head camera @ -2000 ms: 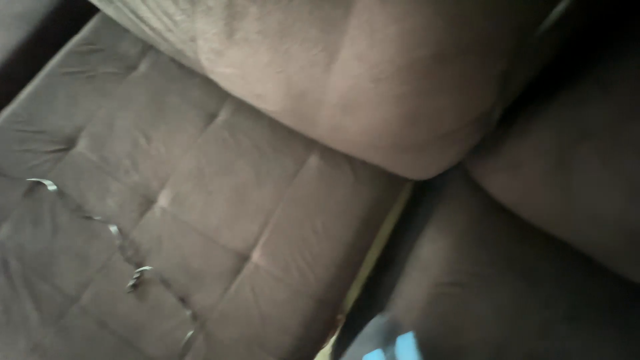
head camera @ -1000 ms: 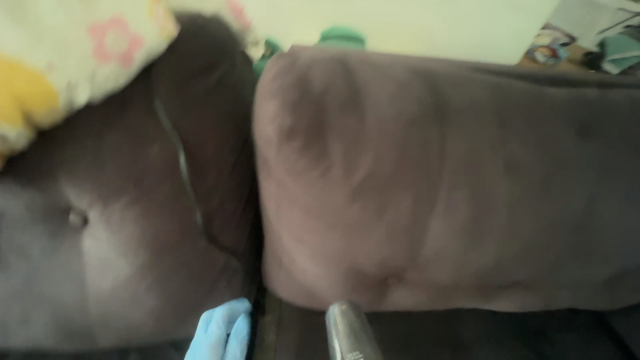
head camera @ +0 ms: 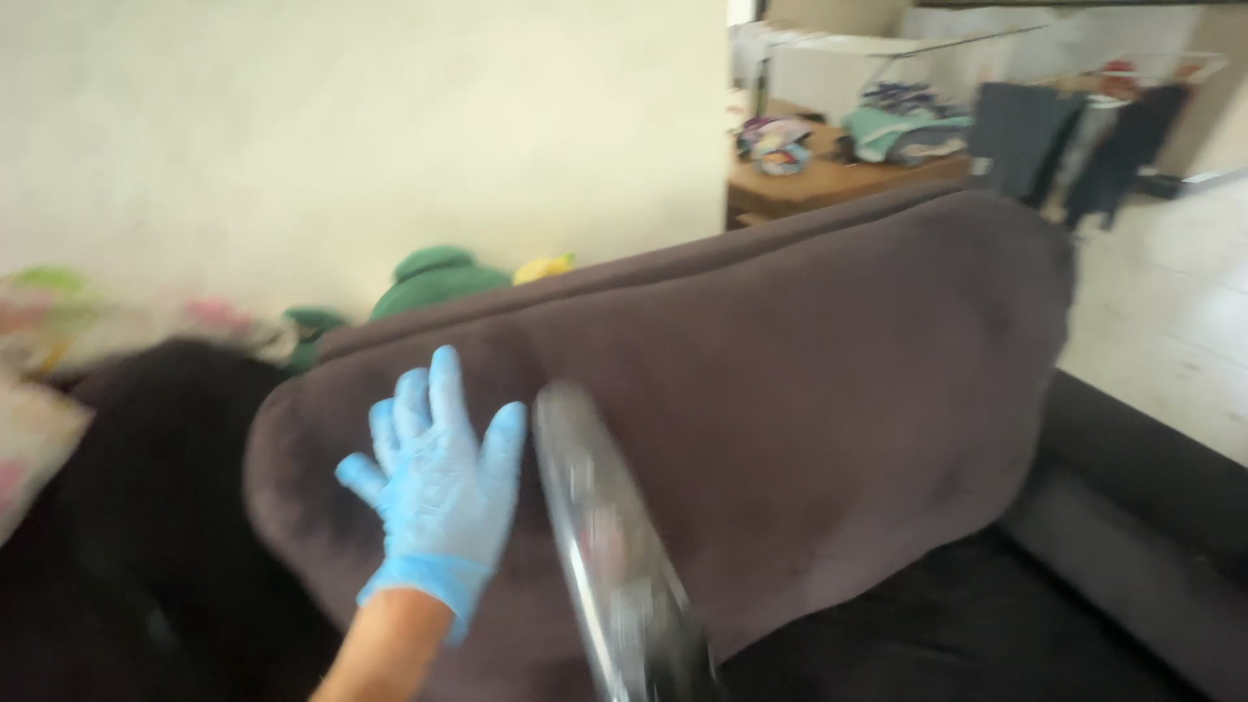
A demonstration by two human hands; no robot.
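Note:
My left hand (head camera: 434, 487), in a light blue disposable glove, is over the left part of a brown sofa back cushion (head camera: 780, 419) with its fingers spread and nothing in its grip; whether it touches the fabric cannot be told. Just right of it, a blurred, shiny dark handheld vacuum cleaner, as it appears (head camera: 614, 546), points up at the cushion. My right hand is out of the picture, and the lower end of the device is cut off by the frame.
Left of the cushion is a dark sofa part (head camera: 175, 487) with a floral fabric (head camera: 34, 439) beside it. Green (head camera: 439, 278) and yellow (head camera: 544, 268) soft things lie behind the cushion, near a pale wall (head camera: 370, 127). A wooden table (head camera: 829, 180) bears cloths; dark clothes (head camera: 1024, 136) hang nearby.
My gloved left hand has risen from the lower edge to the front of the cushion, fingers spread. More of the device shows. The view has swung up from the sofa seat to the backrest and room.

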